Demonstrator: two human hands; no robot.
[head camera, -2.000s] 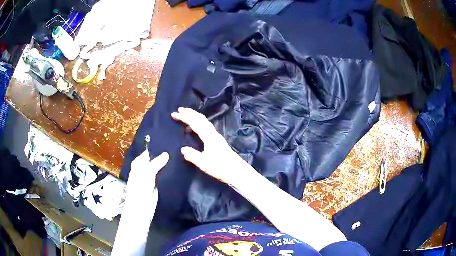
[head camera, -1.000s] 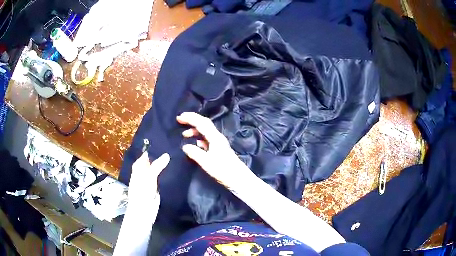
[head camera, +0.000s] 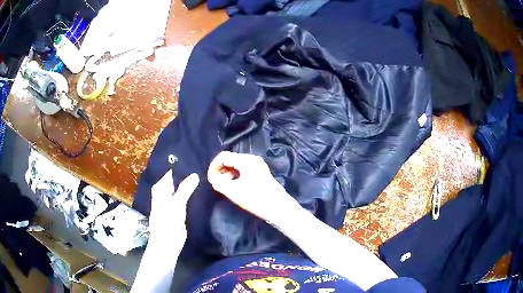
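A dark navy jacket (head camera: 198, 103) lies spread in front of me with its shiny, crinkled black lining (head camera: 309, 109) showing. My left hand (head camera: 171, 197) rests at the jacket's left part, thumb and forefinger apart, just below a small pale shiny mark (head camera: 172, 158). My right hand (head camera: 241, 178) is over the jacket's middle, fingers curled with the tips together; a needle or thread between them cannot be made out. A small white square (head camera: 422, 120) shows at the lining's right edge.
Brass-coloured snips (head camera: 436, 200) lie on the scratched brown table (head camera: 129, 134) at right. A grey-white machine (head camera: 49, 88) with black cord, yellowish scissor rings (head camera: 92, 86), a white-green spool (head camera: 70, 54) and white cloth (head camera: 129, 28) are at left. Dark garments (head camera: 461, 66) are heaped at back and right.
My right hand's fingers have closed together and the hand has dropped slightly lower. My left forefinger has moved slightly away from the pale mark, which now shows clear of it.
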